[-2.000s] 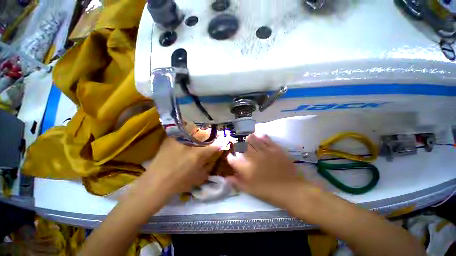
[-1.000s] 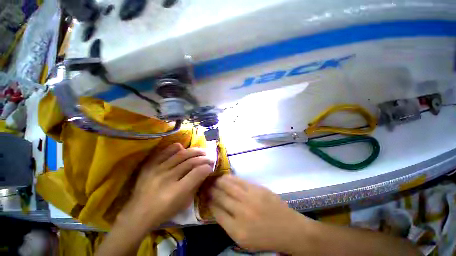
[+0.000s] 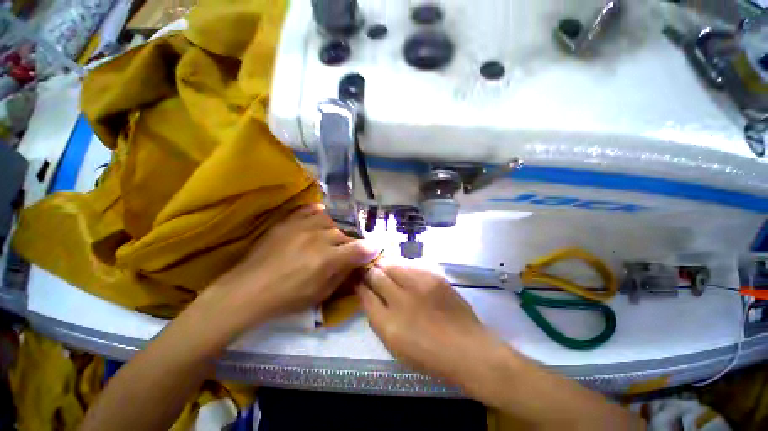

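Observation:
The mustard garment piece [image 3: 194, 185] lies heaped left of the sewing machine's needle area, its edge running to my hands. My left hand [image 3: 295, 261] grips the cloth edge just in front of the presser foot [image 3: 410, 244]. My right hand [image 3: 421, 316] pinches the same edge, its fingertips touching my left fingers. A small white piece [image 3: 295, 320] shows under my left hand. The fingertips partly hide the cloth between them. The white sewing machine [image 3: 505, 118] has a blue stripe, and a bright light glows at the needle.
Scissors [image 3: 509, 278] with yellow and green handles lie right of the needle. A small metal fitting [image 3: 657, 282] sits further right. A ruled tape [image 3: 337, 375] runs along the table's front edge. Yellow and white cloth [image 3: 50, 379] is heaped below the table at left.
The view has shifted, with the machine head lower and further right. The mustard cloth lies more spread out to the left, and my hands hold its edge close together in front of the foot.

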